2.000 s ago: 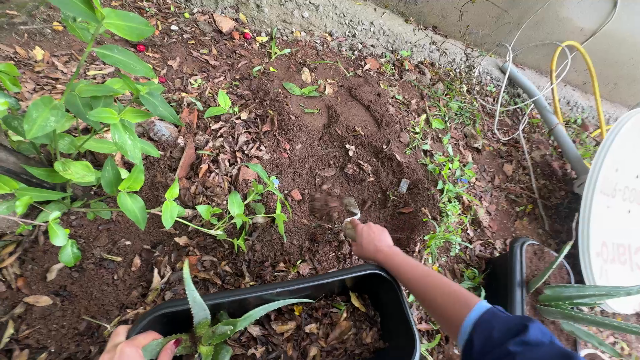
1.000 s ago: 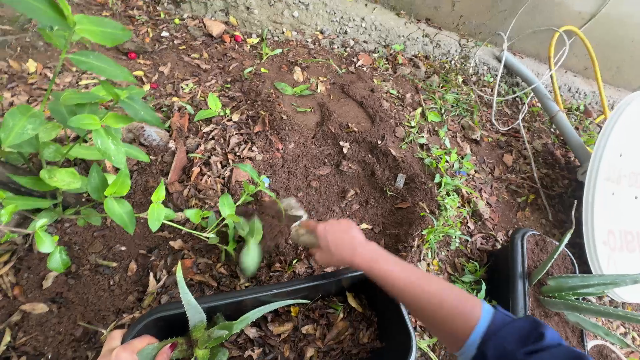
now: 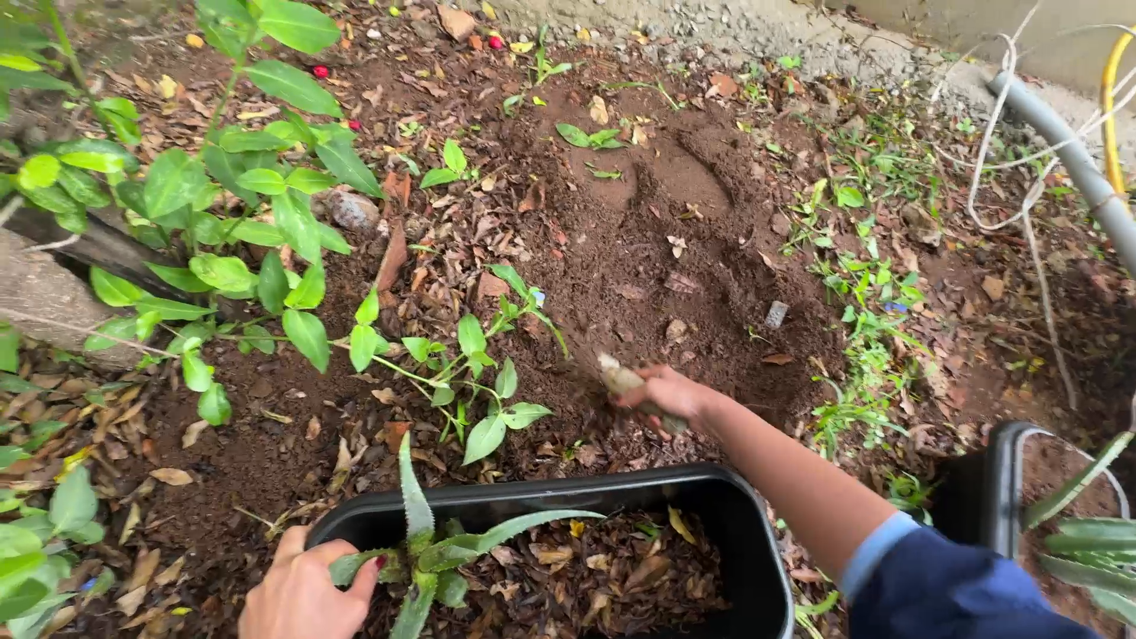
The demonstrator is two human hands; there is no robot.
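My right hand (image 3: 661, 398) is closed around the pale, soil-stained handle of a small hand tool (image 3: 621, 377), low over dug brown soil (image 3: 657, 293); the tool's working end is hard to make out. At the lower left, my left hand (image 3: 311, 586) grips the rim corner of a black plastic planter (image 3: 568, 486), its thumb against a leaf of a small aloe plant (image 3: 430, 559). Dry brown leaves (image 3: 621, 568) cover the soil inside the planter beside the aloe.
A leafy green plant (image 3: 266, 204) spreads at the left, one stem trailing toward the dug soil. Right of it lie low weeds (image 3: 861, 364), a grey pipe (image 3: 1056, 142), white cord (image 3: 985, 169) and a yellow hose (image 3: 1109, 115). A second black pot (image 3: 1003, 497) holds another aloe (image 3: 1096, 550).
My right hand has moved with the tool over the soil, first left toward the trailing stem, then back a little. My left hand stays on the planter's corner.
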